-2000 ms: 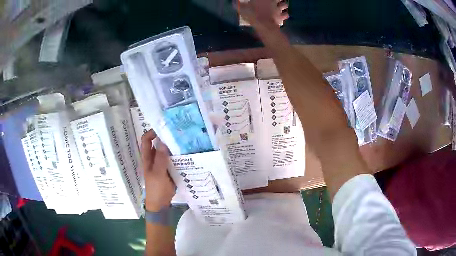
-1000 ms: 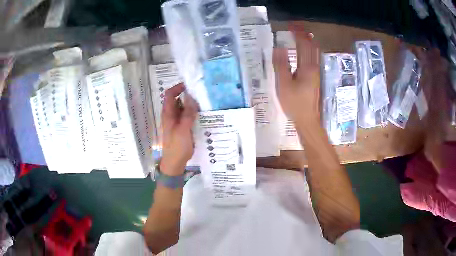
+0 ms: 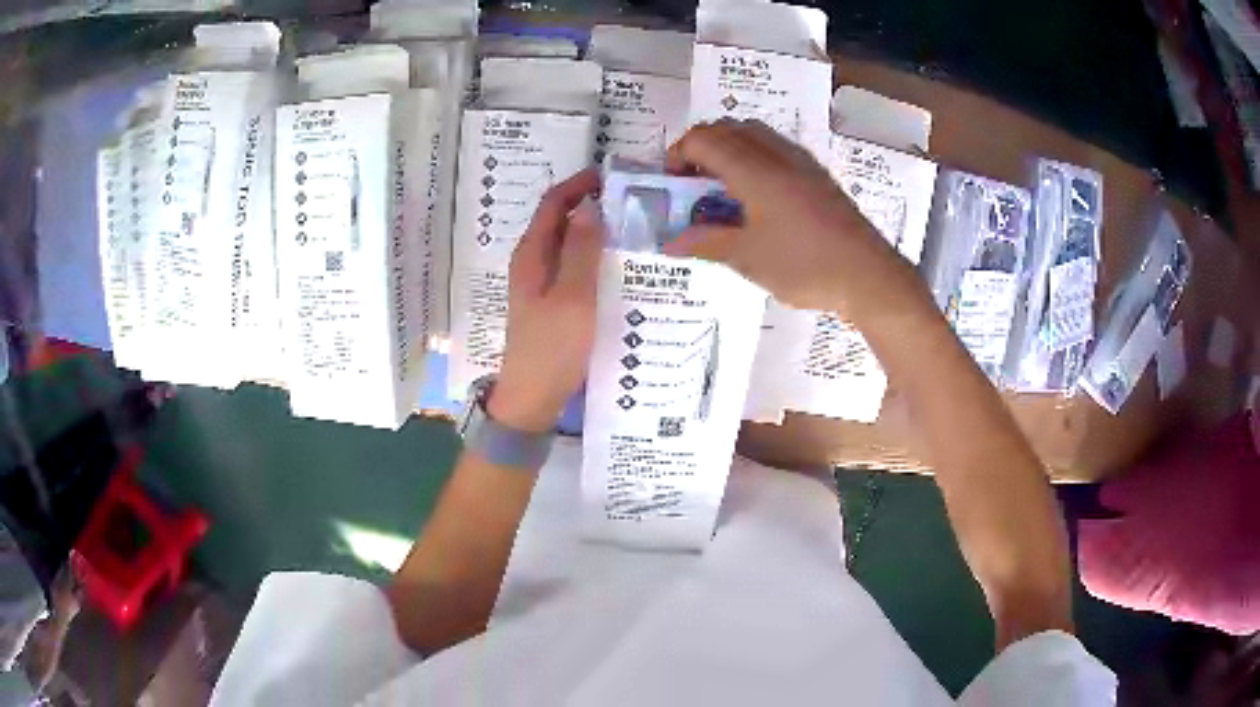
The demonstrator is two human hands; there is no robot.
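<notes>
A white printed carton (image 3: 670, 401) stands in front of my body, its top end away from me. The end of a blister tray (image 3: 643, 218) sticks a little out of the carton's open top. My left hand (image 3: 556, 311) is on the carton's left side near the top, fingers beside the tray end. My right hand (image 3: 774, 207) lies over the tray's right end, fingers gripping it at the opening. The rest of the tray is hidden in the carton.
Open cartons (image 3: 335, 263) lean in a row at left and behind my hands. Several trays with white leaflets (image 3: 984, 307) lie on the brown bench (image 3: 967, 431) at right. A person's pink sleeve (image 3: 1175, 539) is at lower right. A red stool (image 3: 136, 539) stands on the green floor.
The tray has slid down into the carton; its blue packet no longer shows. My right hand has come from the right onto the tray end. My left hand has moved up beside the opening.
</notes>
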